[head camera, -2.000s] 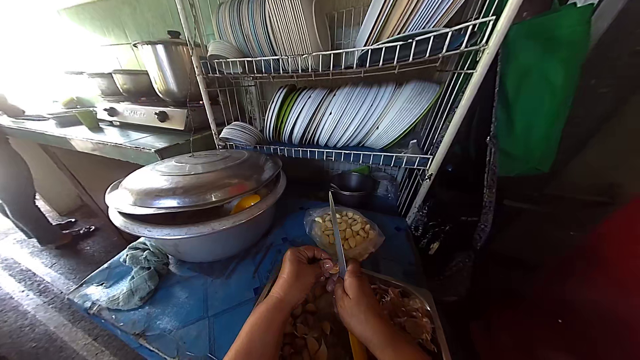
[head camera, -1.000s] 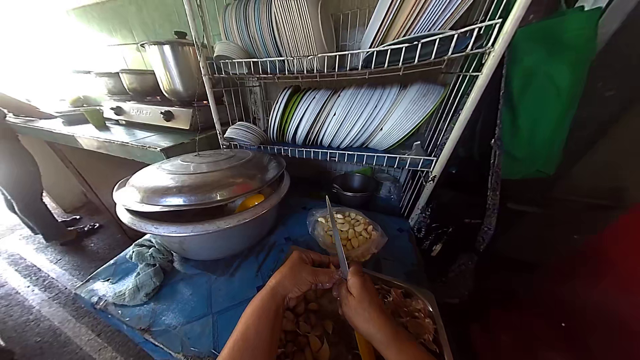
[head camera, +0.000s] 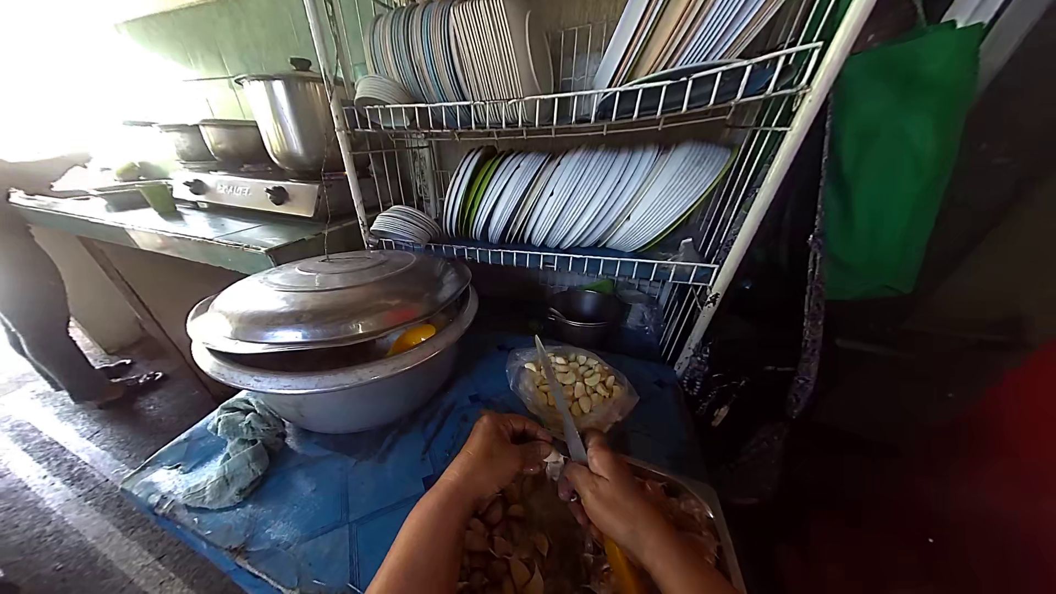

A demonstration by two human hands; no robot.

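Observation:
My right hand [head camera: 606, 487] grips a knife, its blade [head camera: 561, 404] pointing up and away, toward a clear plastic bag [head camera: 631, 404] of peeled garlic cloves [head camera: 577, 384]. Close by on the left, my left hand [head camera: 503, 450] pinches a small garlic clove [head camera: 554, 464] with papery skin, near the base of the blade. Both hands are above a metal tray [head camera: 726, 528] that holds unpeeled cloves [head camera: 503, 536] on the left and loose skins [head camera: 689, 516] on the right. A yellow handle [head camera: 619, 565] lies under my right forearm, partly hidden.
A large metal basin [head camera: 355, 400] with a tilted lid [head camera: 338, 297] and a crumpled cloth [head camera: 239, 454] sit on the blue-covered table [head camera: 371, 495]. Black bowls [head camera: 586, 313] stand behind the bag, below a wire dish rack [head camera: 544, 260] of plates. A person [head camera: 37, 297] stands by the stove counter at far left.

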